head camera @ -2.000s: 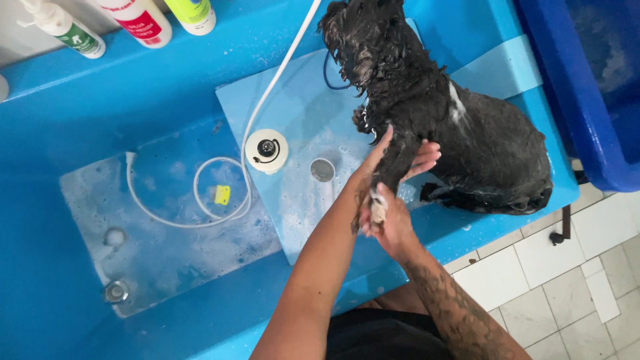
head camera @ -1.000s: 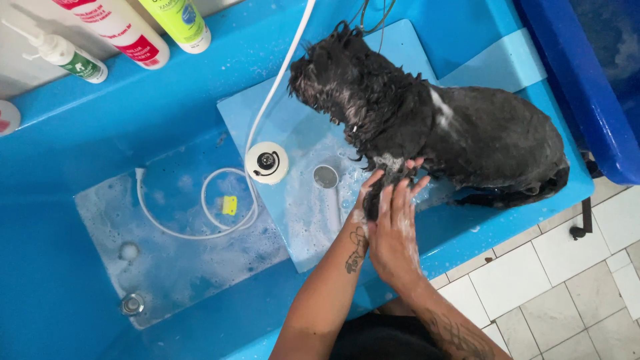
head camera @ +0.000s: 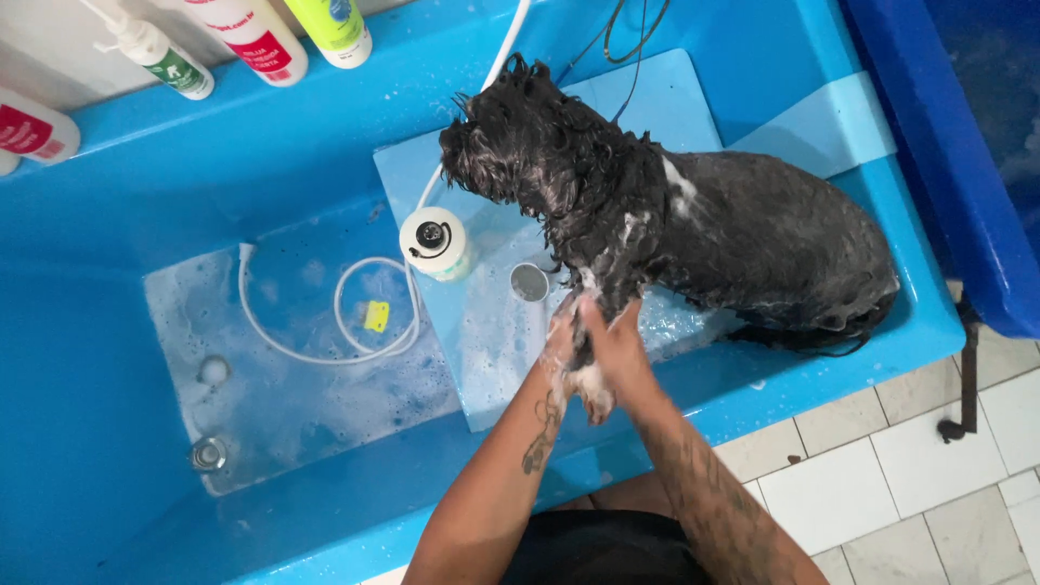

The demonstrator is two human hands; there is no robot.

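A wet black dog with streaks of white lather stands on a light blue platform in a blue tub, its head toward the left. My left hand and my right hand close around one front leg from both sides, fingers partly hidden by fur and blur. The foamy paw hangs below them between my wrists. Left of the dog are a white bottle with a black top and a round metal fitting that lies in suds.
A white hose curls in soapy water beside a yellow piece and a drain fitting. Several bottles line the back ledge. Thin cords run behind the dog. A dark blue tub adjoins on the right, above floor tiles.
My hands were lower on the front leg two seconds ago, one at the paw; now both wrap higher up it. The dog's head has turned more to the left.
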